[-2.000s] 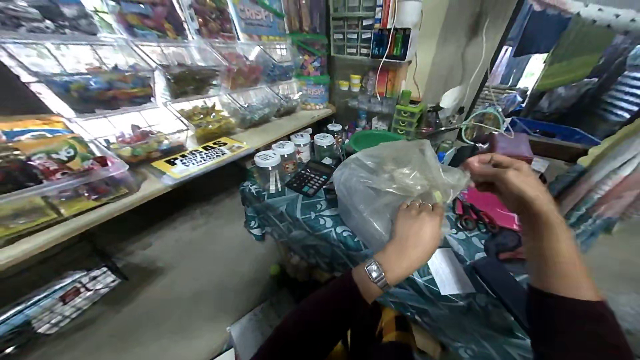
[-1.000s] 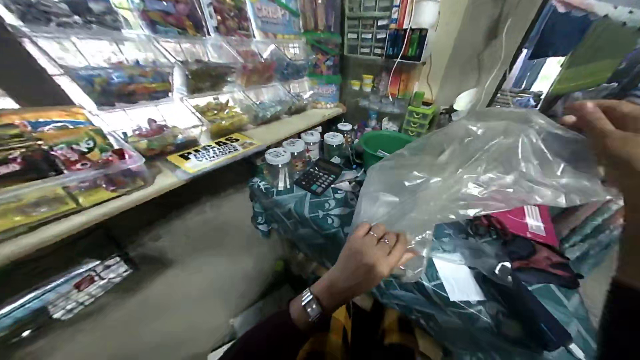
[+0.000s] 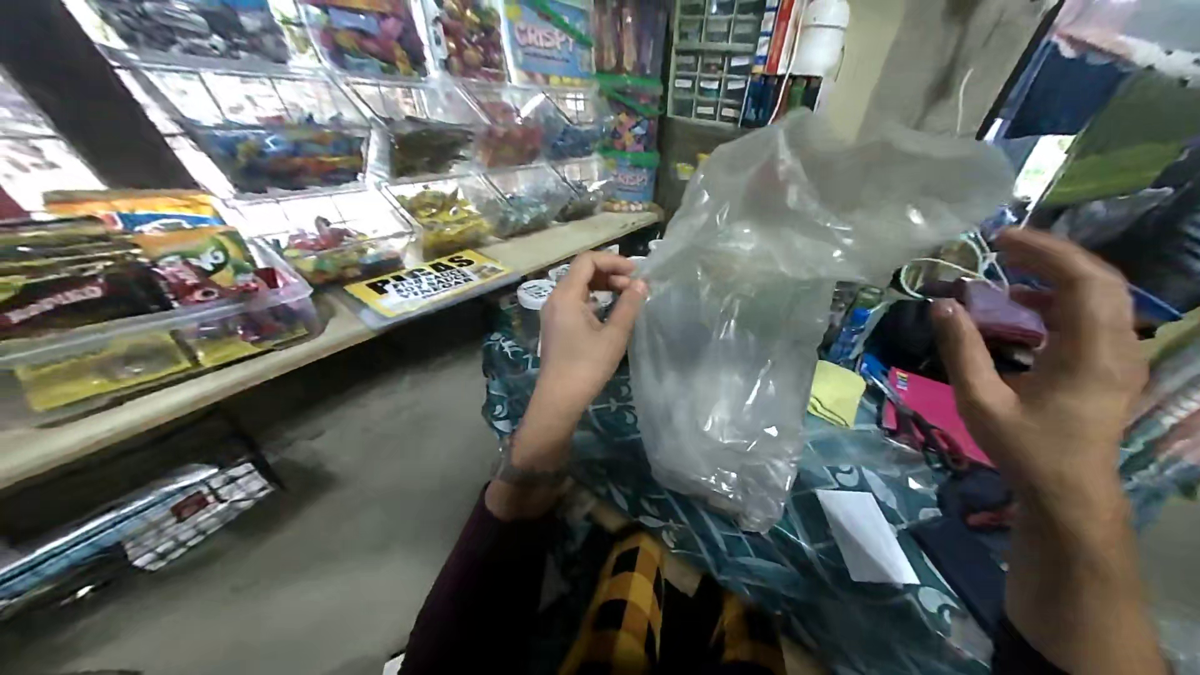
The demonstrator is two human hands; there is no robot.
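Note:
A large clear plastic bag point(image 3: 741, 347) hangs, puffed out, over the table with the patterned green cloth point(image 3: 600, 450). My left hand point(image 3: 591, 323) pinches its left edge between thumb and fingertips. To the right of the bag, my right hand point(image 3: 1050, 347) is spread, its thumb and fingers apart, holding nothing. Below and between the bag and my right hand lie a yellow folded paper or cloth point(image 3: 836, 394), a pink item point(image 3: 937, 403), dark-handled scissors point(image 3: 923, 431) and a white slip of paper point(image 3: 864, 536). The bag hides much of the table's back.
Along the left runs a shelf point(image 3: 375, 333) with clear bins of wrapped sweets point(image 3: 281, 159), a plastic tub of snack packs point(image 3: 150, 309) and a yellow printed sign point(image 3: 431, 281). Lidded jars point(image 3: 536, 295) stand behind my left hand. Small drawers point(image 3: 714, 61) are at the back.
The bag was bunched between both hands, then stretched out sideways; now it hangs upright from my left hand. My right hand has let go of it. My left hand is higher than before.

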